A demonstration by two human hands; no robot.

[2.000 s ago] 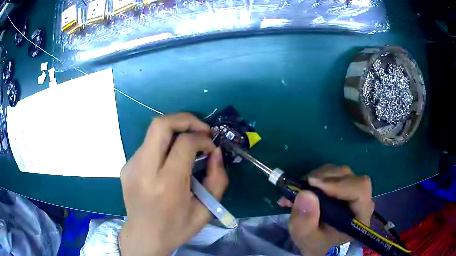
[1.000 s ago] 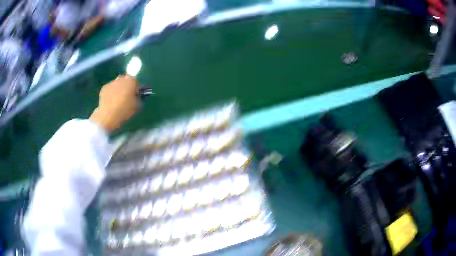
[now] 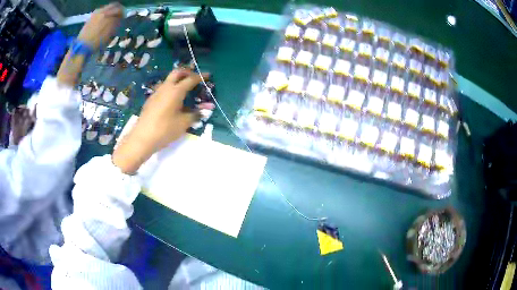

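My left hand [image 3: 161, 113] reaches to the left side of the bench, by dark and white small units; it is blurred, and whether it holds one of them cannot be told. My right hand is out of the picture; only the soldering iron's barrel [image 3: 389, 268] shows at the bottom edge. A small dark device with a yellow patch [image 3: 329, 242] lies on the green mat. Thin solder wire [image 3: 226, 116] runs from a spool [image 3: 183, 21] and ends at the device's upper edge.
Small units [image 3: 129, 58] stand in rows at far left, near another worker's hand [image 3: 97, 29] with a blue wristband. A white paper [image 3: 207, 181] lies beside my forearm. A clear tray [image 3: 354, 161] of white-and-yellow parts is at the back. A bowl of silvery scraps [image 3: 436, 241] is at right.
My left hand has left the device, appeared over the far side one second ago, and is now at the left units. The iron has left the device. The view has swung left.
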